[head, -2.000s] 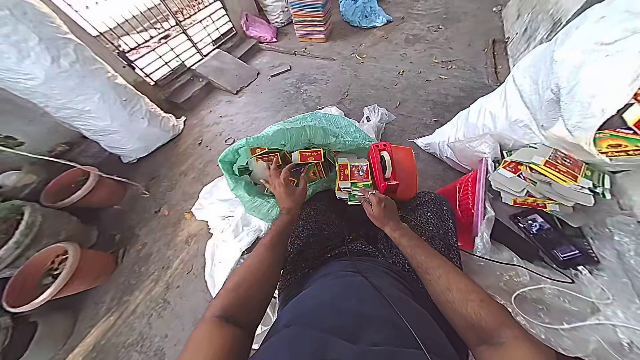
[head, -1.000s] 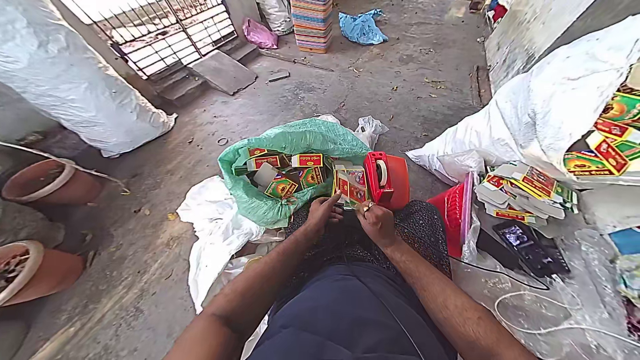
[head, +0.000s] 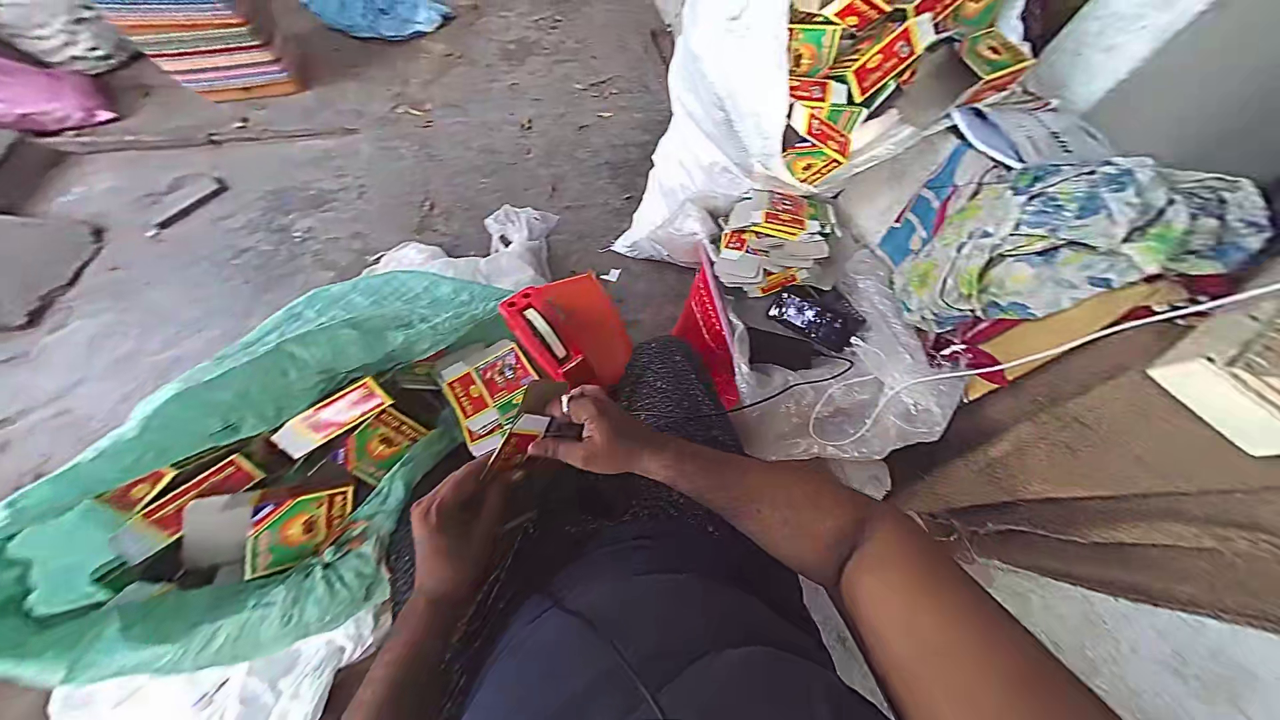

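Above my lap, my left hand (head: 460, 520) and my right hand (head: 597, 432) hold one small printed cardboard box (head: 520, 437) between them, its grey end flap raised. A ring shows on a right finger. Just beyond the box, a stack of flat printed cartons (head: 485, 385) leans beside a red and orange plastic container (head: 570, 330) at my knee. On the left a green woven sack (head: 400, 300) lies with its mouth wide, holding several folded-up boxes (head: 300, 530). Some of my left fingers are hidden behind the box.
To the right are a pile of flat cartons (head: 775, 240), a phone (head: 815, 318) with cables, clear plastic (head: 860, 400) and a red plastic sheet (head: 708, 330). Behind them a white sack (head: 715, 110) spills printed boxes. Patterned cloth (head: 1080, 230) lies further right, a broken slab (head: 40, 265) at far left.
The view has swung right, bringing the patterned cloth into sight. The box in my hands has tilted and its grey flap now shows; two seconds ago my left hand was in the green sack.
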